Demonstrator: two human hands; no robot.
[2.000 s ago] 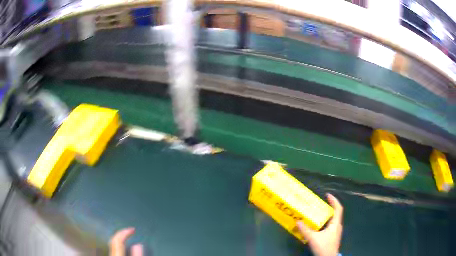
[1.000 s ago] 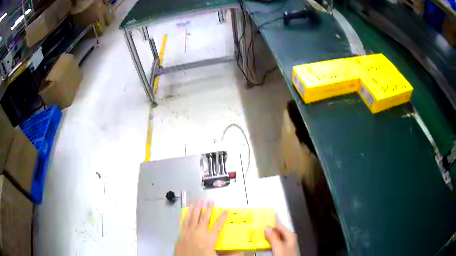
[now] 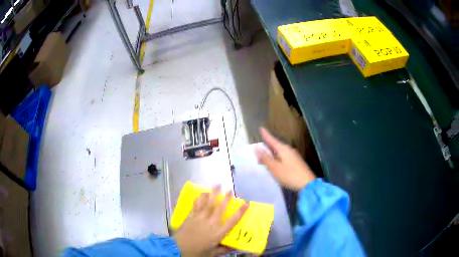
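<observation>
A yellow box [image 3: 251, 228] lies at an angle on the near part of the grey metal machine top [image 3: 143, 201]. My left hand [image 3: 209, 221] lies over the box with fingers spread across it and appears to hold it; the part under my palm is hidden. My right hand [image 3: 284, 163] is off the box, up and to its right, fingers apart and empty. The machine has silver rollers [image 3: 197, 131] with a red-brown part, and a black knob [image 3: 153, 170].
Yellow boxes marked POP 10 [image 3: 380, 47] sit side by side on the dark-green bench [image 3: 372, 135] at right. An open brown carton [image 3: 287, 113] stands beside the bench. A blue pallet [image 3: 34, 125] and cartons are at left. A metal table frame stands at the top.
The box on the machine has turned from straight to angled. My right hand has let go of it and moved up. The view has shifted, so the bench boxes appear higher.
</observation>
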